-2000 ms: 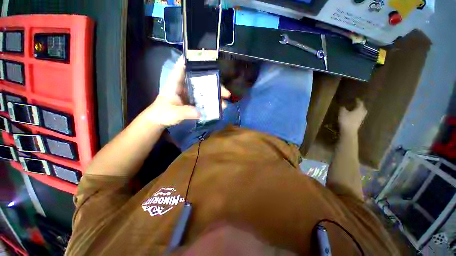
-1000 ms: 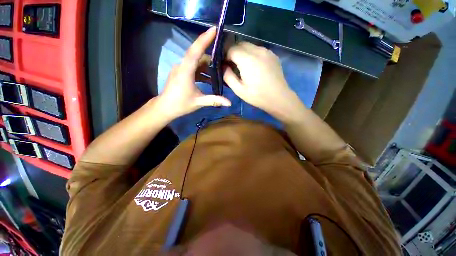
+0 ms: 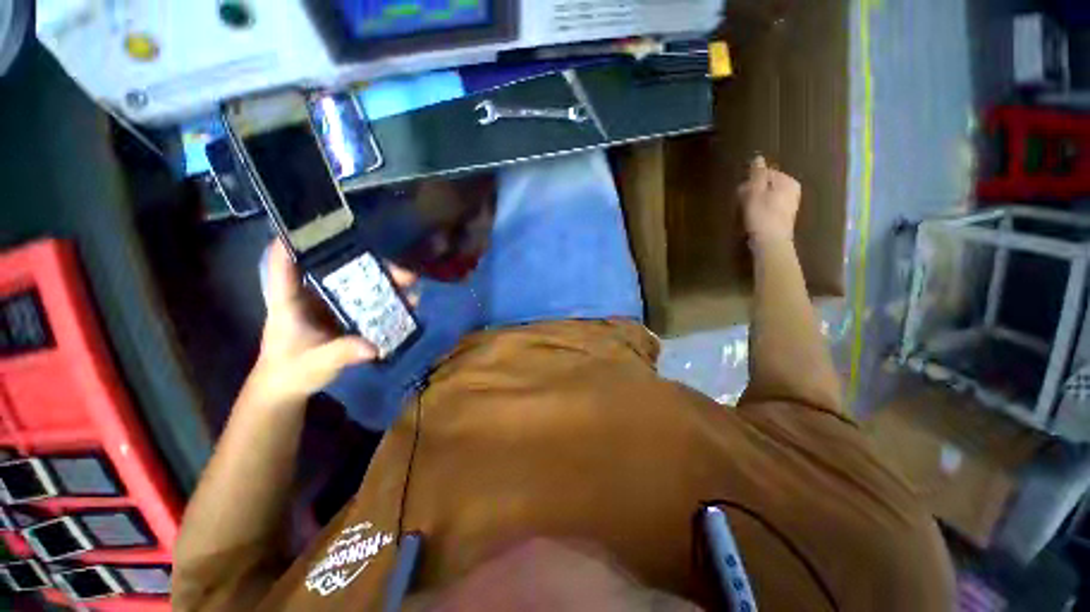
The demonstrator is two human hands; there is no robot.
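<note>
My left hand [image 3: 299,329] holds a display unit [image 3: 368,306] by its lower half, over my lap. The unit is opened out like a flip phone: its upper half is a dark screen with a pale gold edge, its lower half is a dark housing with a white printed face. My right hand [image 3: 769,201] is out over the open cardboard box [image 3: 751,257]. Its fingers are curled together; whether something small is between them cannot be seen.
A red tray [image 3: 90,395] with several display units is at lower left. The white machine [image 3: 203,54] with its control screen [image 3: 418,18] is in front. A dark shelf [image 3: 448,144] above my lap holds a wrench [image 3: 532,114] and a smartphone [image 3: 347,134]. A white metal frame [image 3: 998,305] stands at right.
My right hand has left the unit and moved right, over the box. The unit, edge-on before, now shows its faces in my left hand. The view has shifted, bringing the control screen in.
</note>
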